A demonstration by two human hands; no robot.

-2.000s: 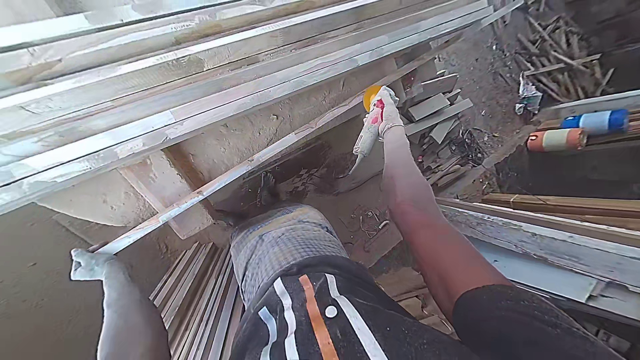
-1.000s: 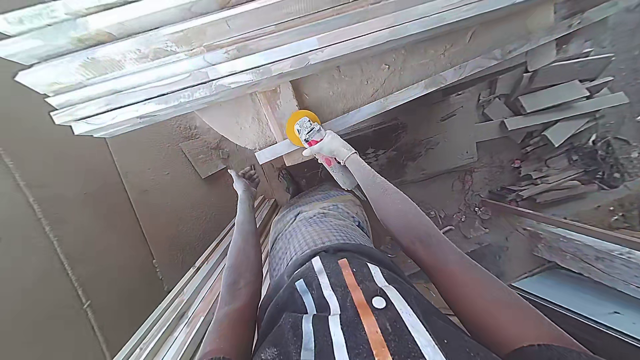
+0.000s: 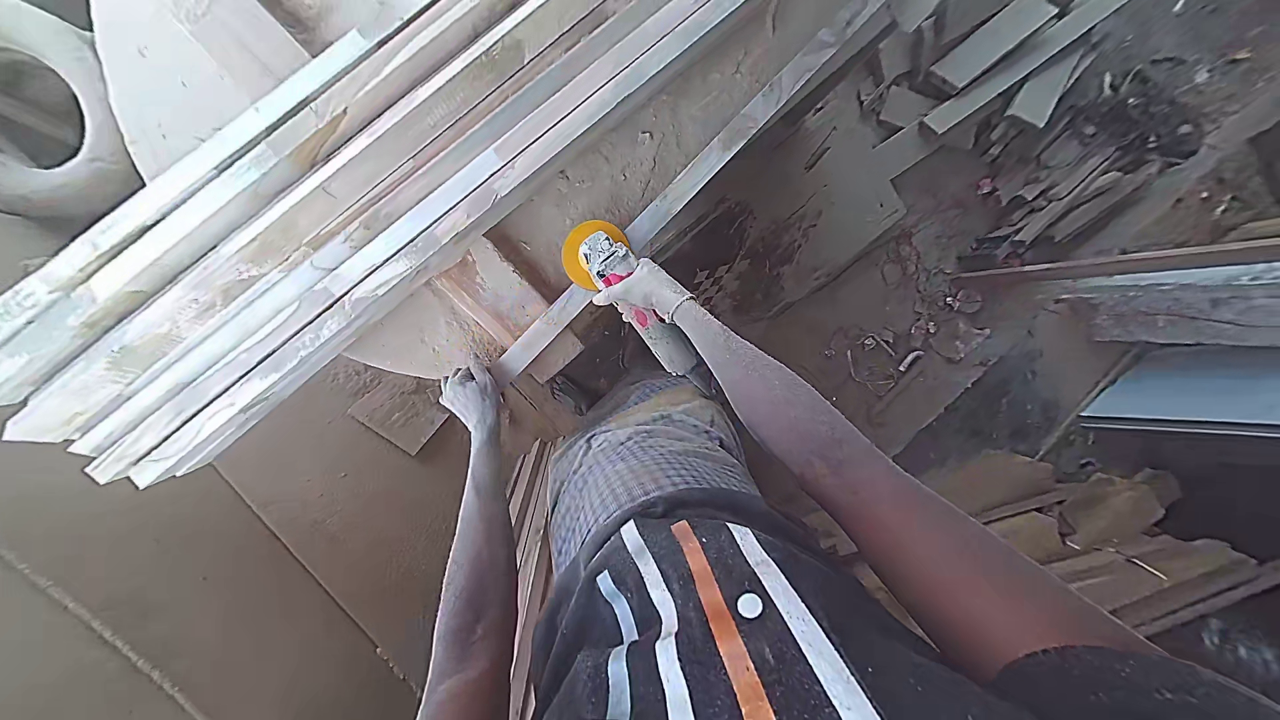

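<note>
My right hand, in a pale glove, grips an angle grinder with a yellow disc. The disc lies over a long narrow wooden strip that runs diagonally along the near side of a dusty workbench. At the strip's lower left end my left hand, dusty and with fingers curled, holds the end of the strip. Whether the disc touches the wood cannot be told.
Several long pale boards lie side by side on the bench. Below at the right are scrap offcuts and a stack of broken boards. More strips stand beside my legs. A ring-shaped piece lies top left.
The grinder has come from the far part of the strip toward its near end. My left hand, off the strip and open one second ago, is back on its end. The view has shifted.
</note>
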